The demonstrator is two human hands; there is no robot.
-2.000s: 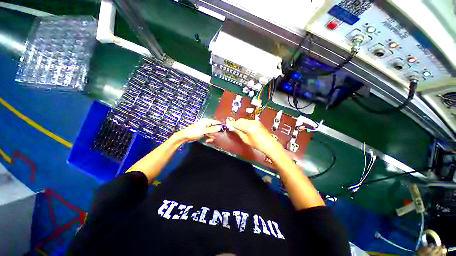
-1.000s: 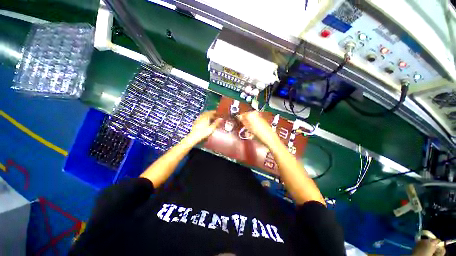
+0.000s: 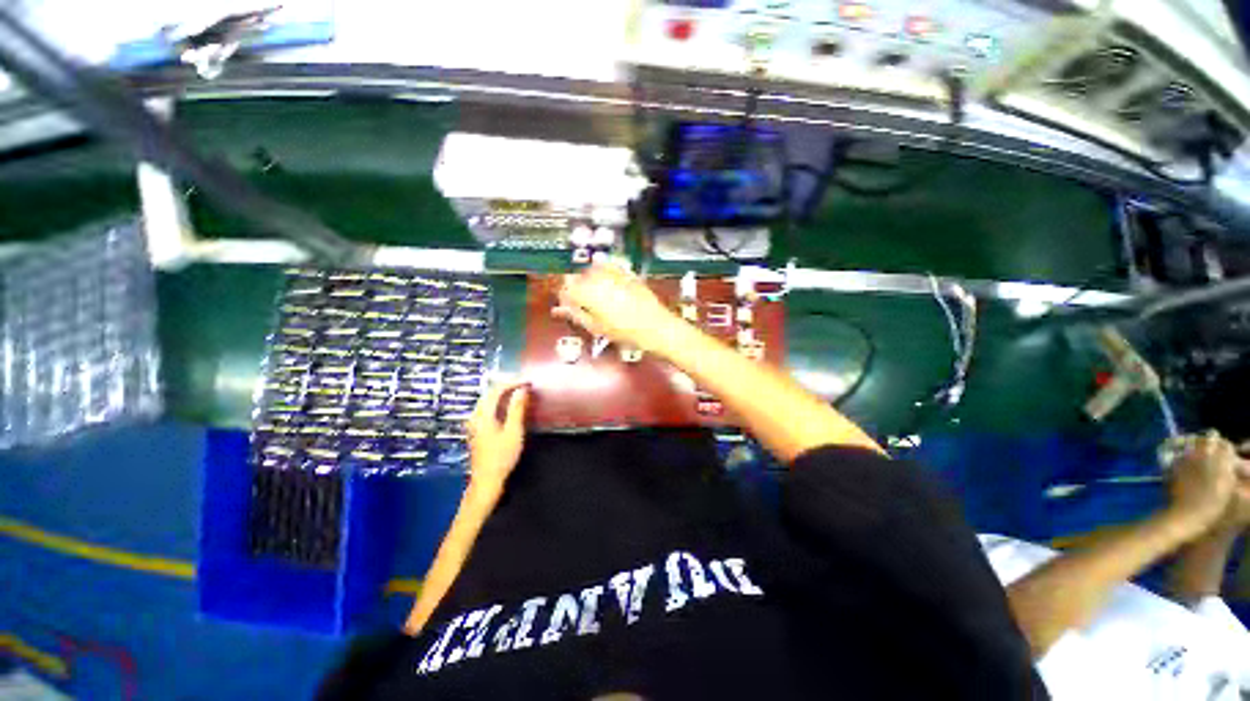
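Observation:
The red-brown test board [image 3: 592, 400] lies on the green bench in front of me, with small white fittings on it. My right hand [image 3: 603, 304] is over the board's upper left part, fingers bent down at a fitting; whether it holds a unit is hidden. My left hand [image 3: 498, 427] is at the board's lower left edge, thumb and fingers curled, with no thing visible in it. The filled blister tray [image 3: 373, 367] with rows of dark pieces lies left of the board.
A blue crate [image 3: 224, 534] with dark units stands below the bench edge. A clear tray [image 3: 80, 336] is at far left. Behind the board are a white box [image 3: 528, 178] and a monitor [image 3: 720, 174]. White wires [image 3: 960, 342] lie right. Another person's hands [image 3: 1206, 479] are at far right.
The view has turned and levelled. My left hand has moved from the board's upper left down to its lower left edge. My right hand has moved to the upper left fittings. The other person shows more.

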